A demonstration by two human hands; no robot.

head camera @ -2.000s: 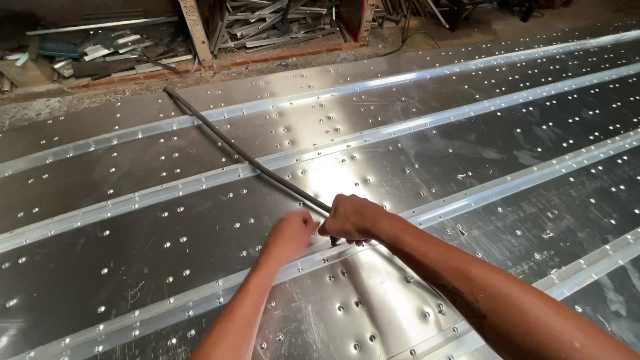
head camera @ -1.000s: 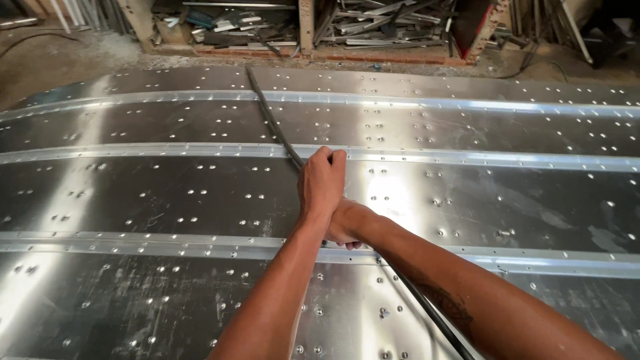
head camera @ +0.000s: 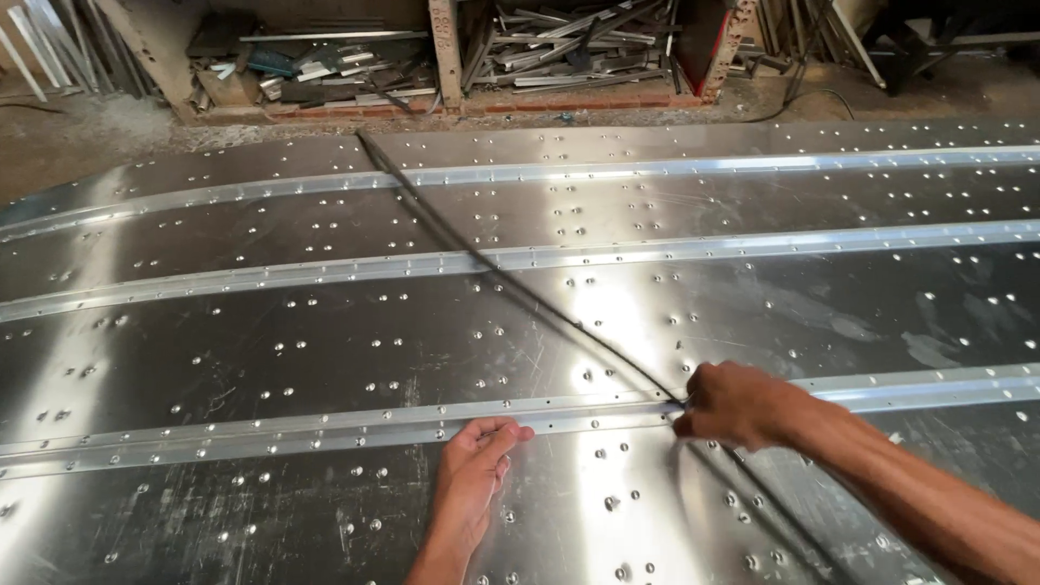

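Note:
My right hand [head camera: 735, 406] is closed around a dark cable or hose [head camera: 561, 317] at the nearest metal rib. The cable slants across the riveted sheet-metal panel [head camera: 325, 349] from the far edge, passes through the hand and runs on toward the lower right. My left hand [head camera: 479, 463] rests at the near edge of the same rib [head camera: 357, 426], left of the cable, fingers curled with the thumb and index finger close together. Whether anything small is between them cannot be told. Lines of rivets and some small dark holes mark the rib.
Two more long metal ribs [head camera: 325, 272] [head camera: 569, 171] cross the panel farther off. Beyond its far edge, brick-walled bays [head camera: 445, 57] hold heaps of metal offcuts [head camera: 569, 49]. Long strips [head camera: 41, 49] lean at the far left, and a thin cord [head camera: 821, 93] lies on the floor.
My hands, close together before, are now apart: the left lies lower on the rib, and the right is farther right on the cable. The view has shifted.

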